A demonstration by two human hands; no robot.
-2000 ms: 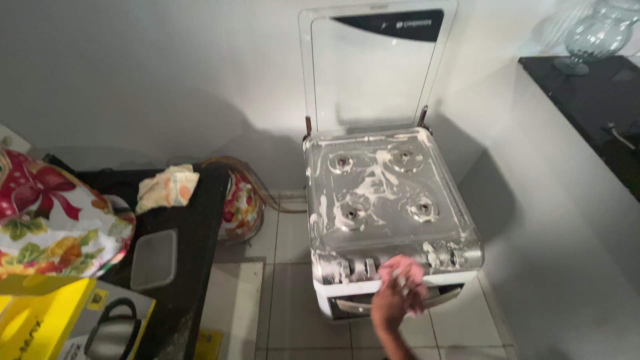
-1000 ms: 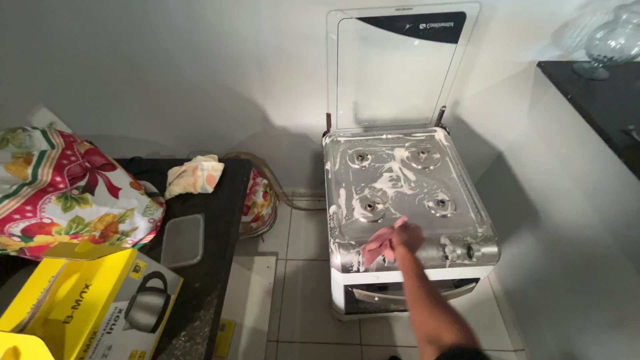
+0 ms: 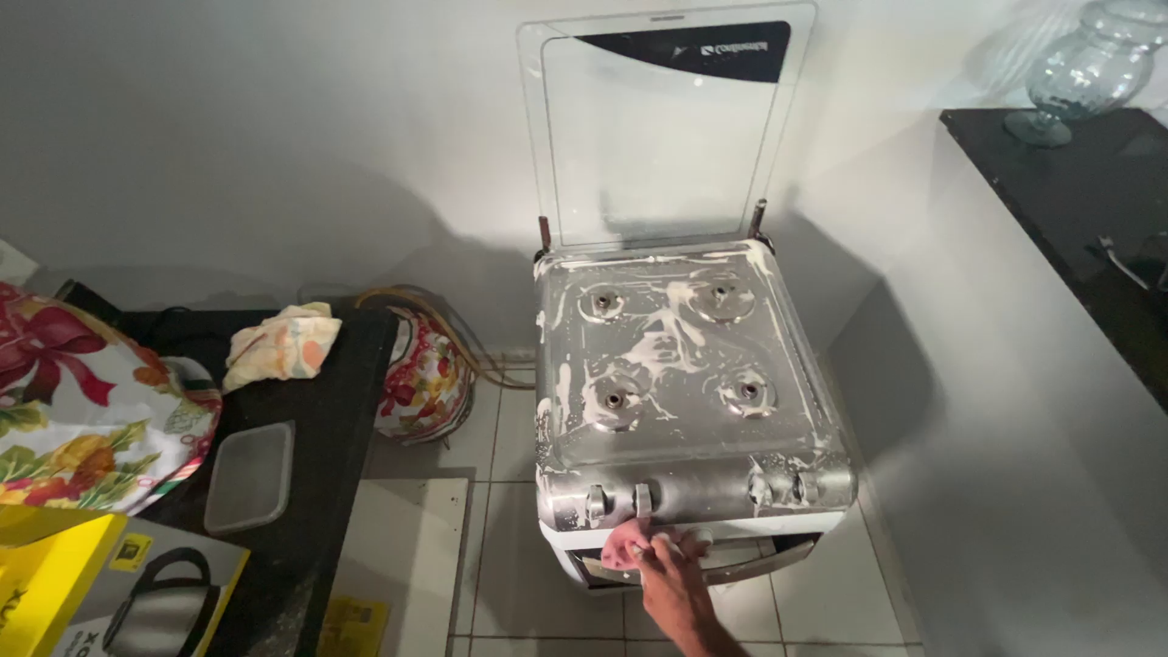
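A white stove with a steel cooktop [image 3: 693,438] stands on the floor, its glass lid [image 3: 662,146] raised against the wall. White foam lies in streaks around the four-sided top and its burner bases. My right hand [image 3: 673,584] grips a pink cloth [image 3: 625,546] at the stove's front edge, just below a control knob [image 3: 642,499] on the left half of the panel. Foam clings to the right-hand knobs [image 3: 762,489]; the left ones show little. Beneath the hand is the oven door handle [image 3: 757,568]. My left hand is out of view.
At left, a dark counter [image 3: 351,438] holds a crumpled cloth [image 3: 285,345], a plastic container lid [image 3: 250,476], a kettle box [image 3: 155,584] and a floral cover [image 3: 82,411]. A covered gas cylinder [image 3: 424,379] stands beside it. A glass jar [image 3: 1086,73] sits on the right counter [image 3: 1068,182].
My right hand and the pink cloth went left along the control panel, then down to the front edge under the knobs. The left knobs show less foam than two seconds ago.
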